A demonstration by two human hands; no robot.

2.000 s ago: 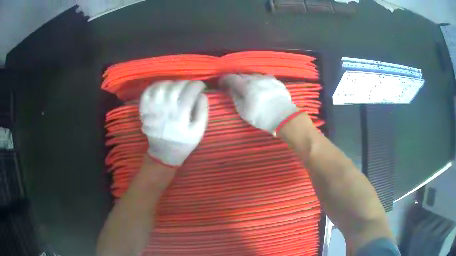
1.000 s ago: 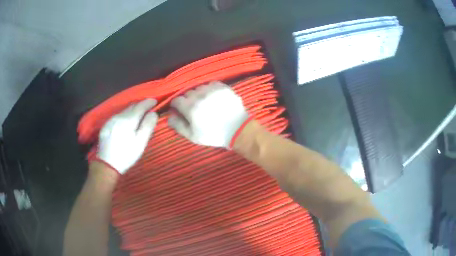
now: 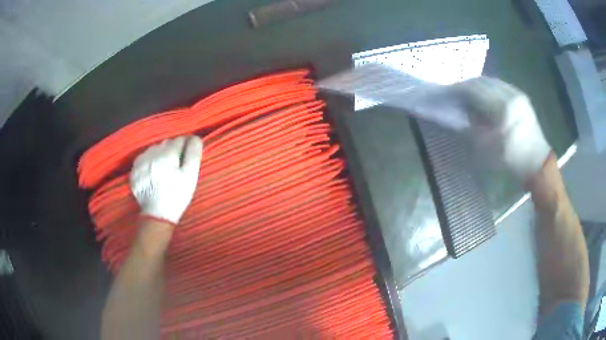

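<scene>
My right hand [image 3: 508,126], in a white glove, is blurred and holds a pale, thin perforated panel [image 3: 399,89] by its right end. The panel is tilted over the panel stack [image 3: 452,60] on the dark table. My left hand [image 3: 165,178], gloved, rests on the red dividers [image 3: 252,199] near their far rows; its fingertips are down at a gap between rows, and I cannot tell if they grip a divider.
A dark ribbed block [image 3: 458,192] lies below the stack near the pale edge of the table [image 3: 372,40]. A small brown bar [image 3: 286,12] lies at the far side. Grey parts [image 3: 581,99] stand beyond the table at the right.
My right hand has left the dividers, moved right to the stack and taken hold of a panel. My left hand stays at the dividers. The view has shifted slightly.
</scene>
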